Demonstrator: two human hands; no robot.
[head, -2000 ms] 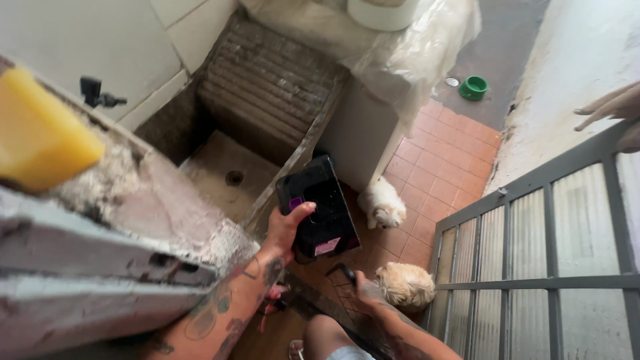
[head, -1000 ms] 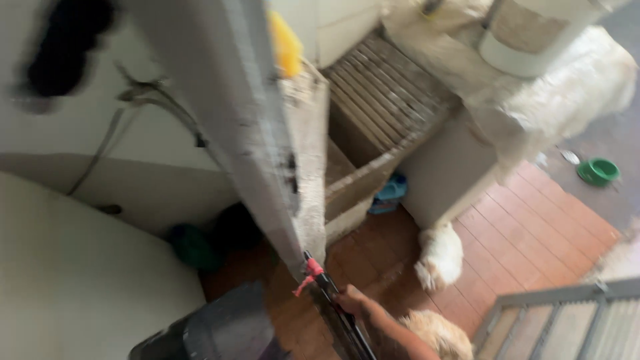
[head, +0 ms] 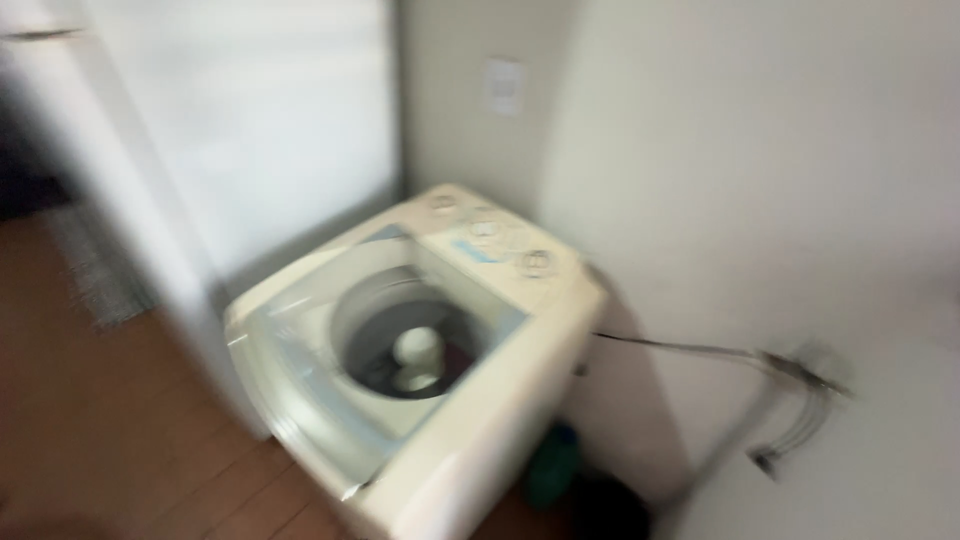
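Neither my left hand nor my right hand shows in the head view now, so what they hold cannot be seen. A top-loading washing machine (head: 480,450) stands in the middle of the blurred view. Its see-through lid (head: 300,367) is down over the round drum, and a pale agitator (head: 418,349) shows inside. Knobs and a blue marking sit on its control panel (head: 487,232) at the back edge.
A large white appliance, perhaps a refrigerator (head: 255,120), stands left of the washer. A grey mat (head: 105,262) lies on the brown tiled floor (head: 187,442). Cables (head: 675,346) hang along the right wall. A green object (head: 553,465) and a dark one are low beside the washer.
The view has swung far away from the sink and the dogs to the washing machine. My hands, seen earlier with a black case and a dark stick-like object, have left the view.
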